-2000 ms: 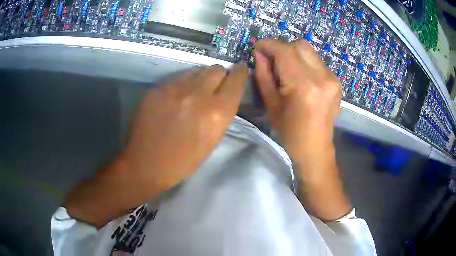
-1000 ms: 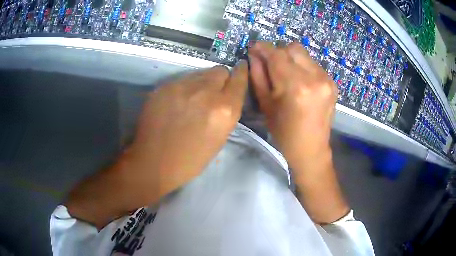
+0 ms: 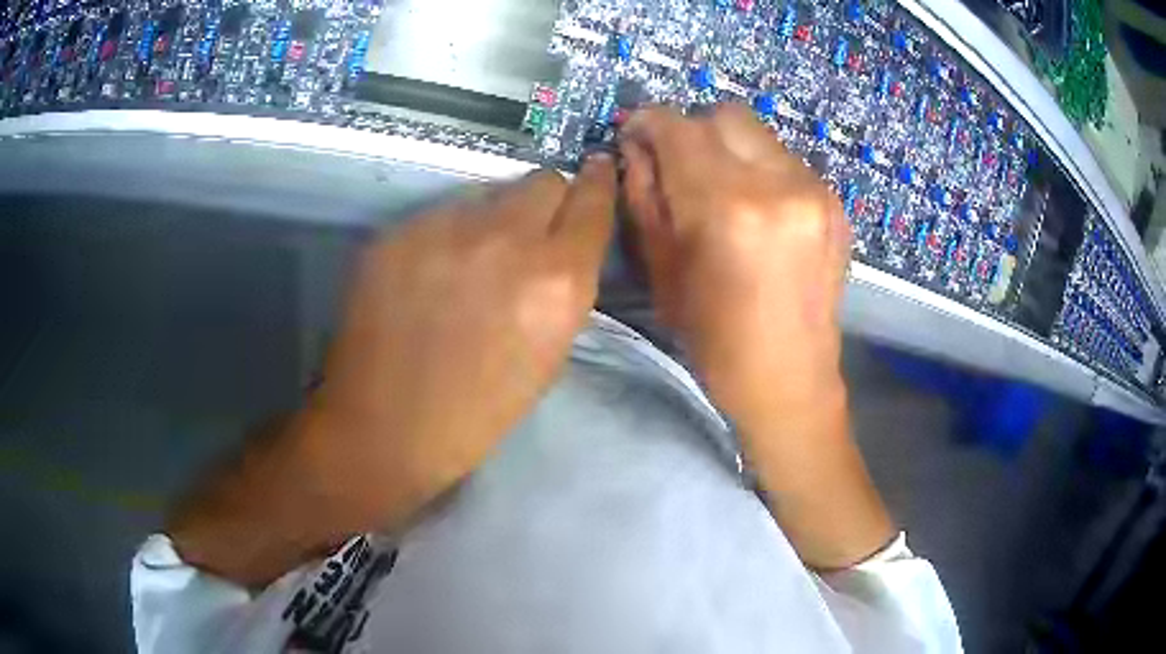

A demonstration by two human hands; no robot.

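A populated circuit board panel (image 3: 818,96) with dense rows of tiny blue, red and white parts lies along the pale rail. My right hand (image 3: 742,243) is over the panel's near edge, its thumb and fingertips bent together. My left hand (image 3: 460,332) is just to its left, fingers pointing up to the rail, fingertips close to the right hand's. Both hands are slightly blurred. Whatever is between the fingertips is hidden or too small to tell. A small red and green part (image 3: 542,107) sits on the board just left of the fingertips.
A plain silvery plate (image 3: 467,45) lies between this panel and another populated panel (image 3: 179,58) at the left. The pale rail (image 3: 269,151) runs along the near side. A green pile (image 3: 1084,64) is beyond the far rail (image 3: 1010,77). A blue object (image 3: 991,415) is low at the right.
The panels and plate appear shifted slightly left in view. Both hands have moved slightly left, and their fingertips remain close together at the board's near edge.
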